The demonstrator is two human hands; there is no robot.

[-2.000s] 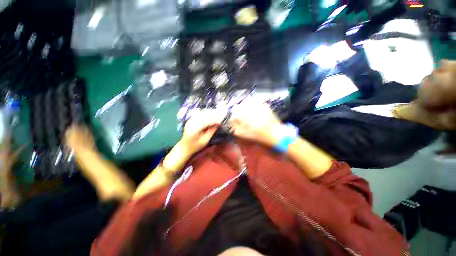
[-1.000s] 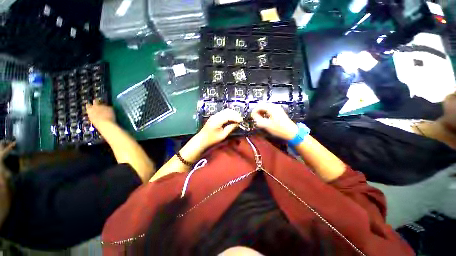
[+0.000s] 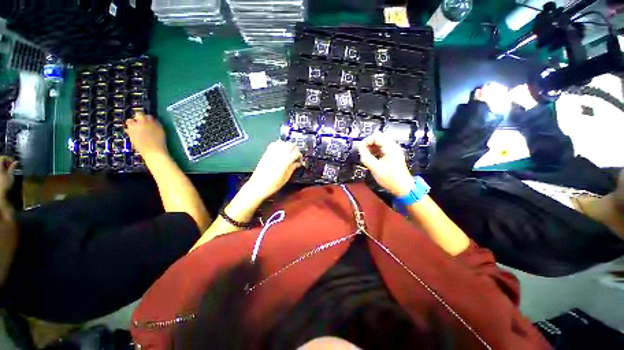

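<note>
A black component tray (image 3: 404, 106) lies on the green mat in front of me, with small modules (image 3: 343, 100) in many of its pockets and bare pockets towards its right side. My left hand (image 3: 279, 163) is at the tray's lower left edge, fingers curled; whether it holds anything is hidden. My right hand (image 3: 384, 160) is over the tray's lower right part, thumb and fingertips close together; anything between them is too small to tell. The two hands are apart.
A pale-edged fine-pitch tray (image 3: 206, 122) lies left of the black tray. A clear tray with a white label (image 3: 257, 80) and grey lidded trays (image 3: 267, 19) are behind. Neighbours work on both sides, one with a hand on another black tray (image 3: 102, 113).
My hands were close together at the tray's front edge and have moved apart, left hand leftward, right hand rightward. The view has shifted and sharpened, showing more of the tray's front rows.
</note>
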